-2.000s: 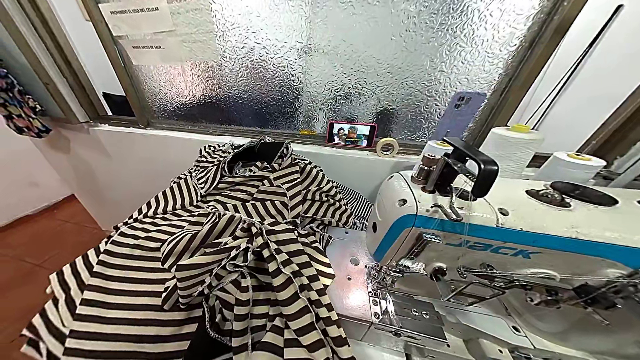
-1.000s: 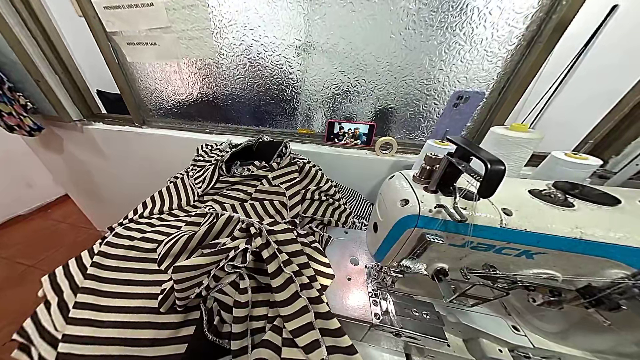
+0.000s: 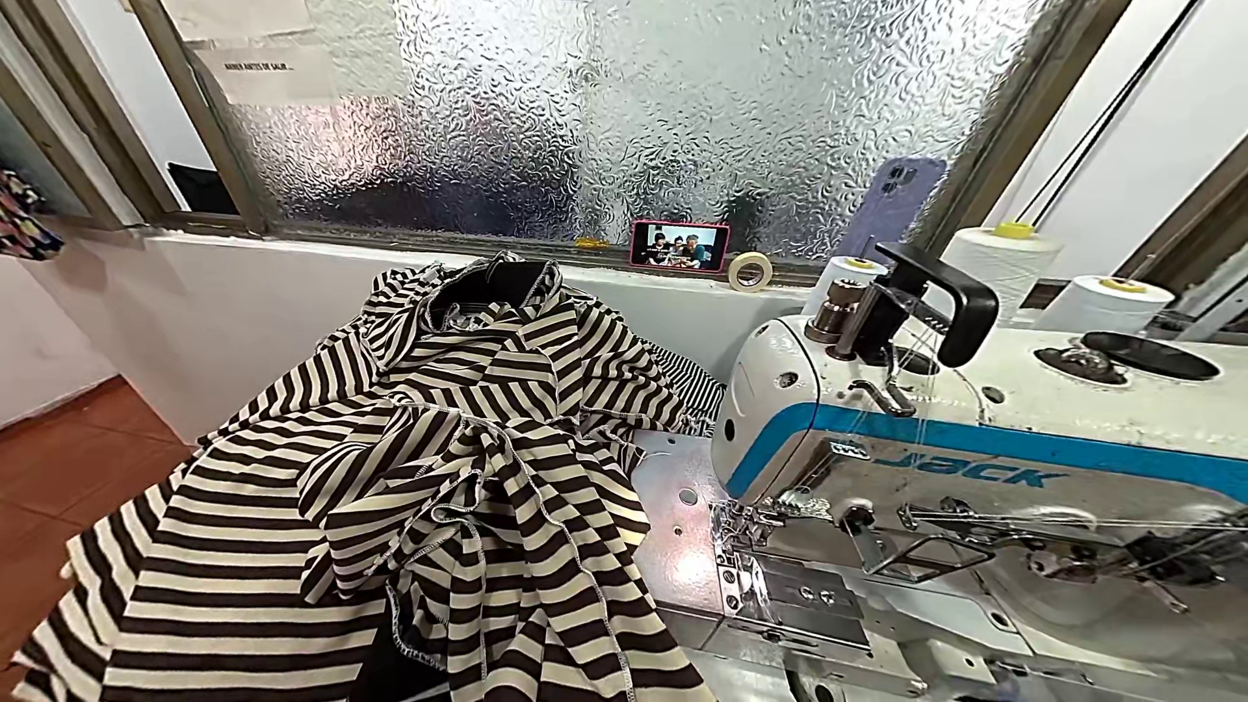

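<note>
Neither of my hands shows in the head view. A heap of black-and-cream striped knit garments [image 3: 390,487] lies to the left of a Jack industrial sewing machine [image 3: 975,429], its stitched seams showing and a dark piece beneath it at the bottom. The fabric reaches the metal plate [image 3: 678,517] beside the presser foot area [image 3: 746,536]. No fabric shows under the presser foot. Several white thread cones [image 3: 999,263] stand behind the machine head, with threads running down to it.
On the ledge behind stand a phone with a lit screen [image 3: 680,246] and a roll of tape [image 3: 750,271]. A purple phone [image 3: 892,208] leans against the textured window [image 3: 634,117]. Red floor tiles [image 3: 83,468] show at left, a patterned cloth [image 3: 21,219] above.
</note>
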